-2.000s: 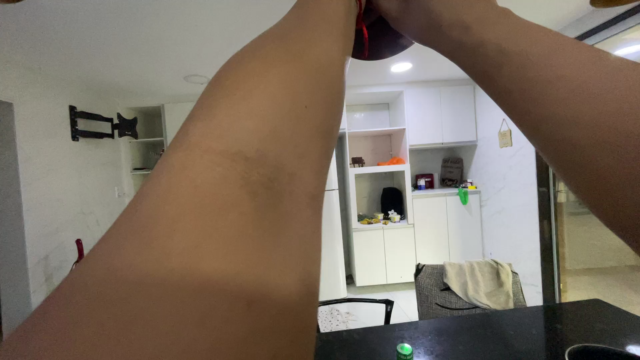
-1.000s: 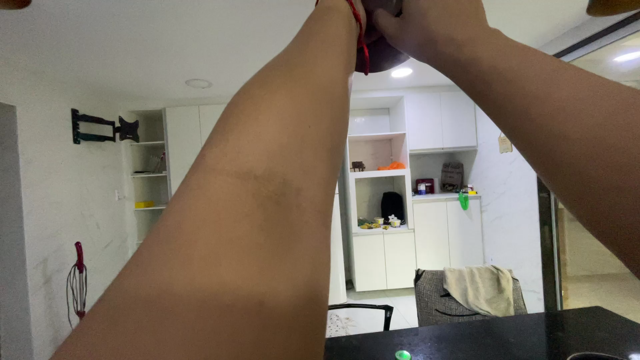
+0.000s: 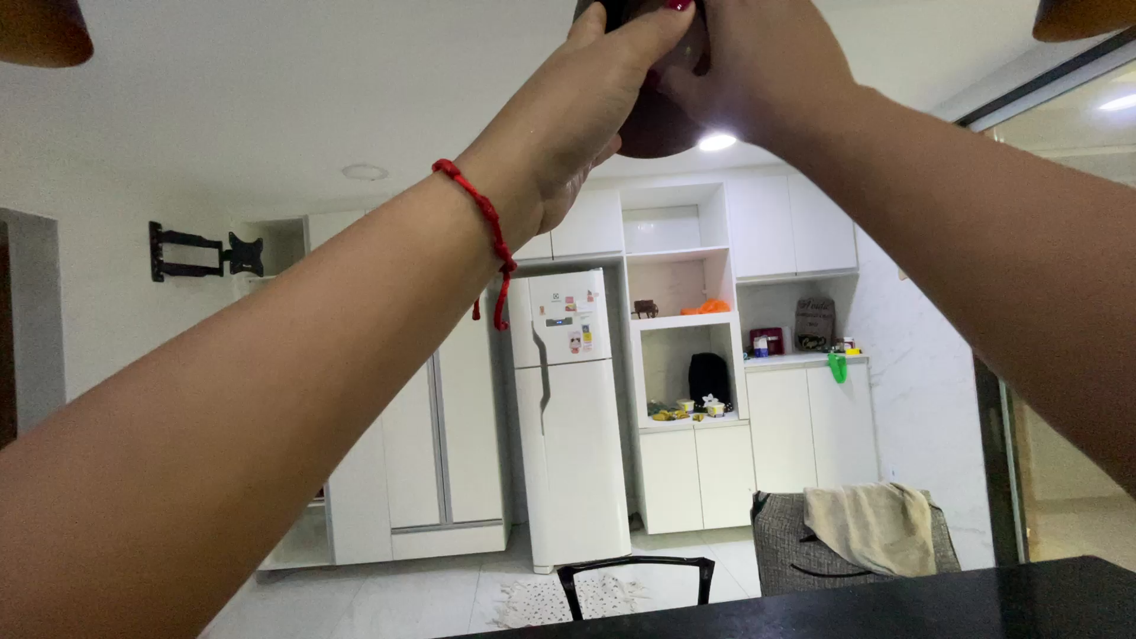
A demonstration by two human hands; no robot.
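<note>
Both arms reach up to a dark brown, rounded object [image 3: 658, 129] at the top edge, a hanging fixture or similar; its upper part is cut off. My left hand [image 3: 590, 98], with a red cord bracelet on the wrist, lies against its left side, its thumb with a red nail across the front. My right hand [image 3: 772, 67] holds it from the right, most of the fingers out of view or hidden behind it. The hands meet or nearly meet at the object.
Two similar brown shapes [image 3: 43, 31] hang at the top corners. Below is a black countertop [image 3: 976, 599]. Beyond it stand a black-framed chair [image 3: 639, 561], a grey chair with a cloth [image 3: 874, 524], a white refrigerator [image 3: 572, 417] and white cabinets. A black wall bracket [image 3: 191, 253] is at left.
My left forearm has moved lower and to the left, so the refrigerator and the bracelet show more. Both hands remain at the brown object. The view has shifted somewhat.
</note>
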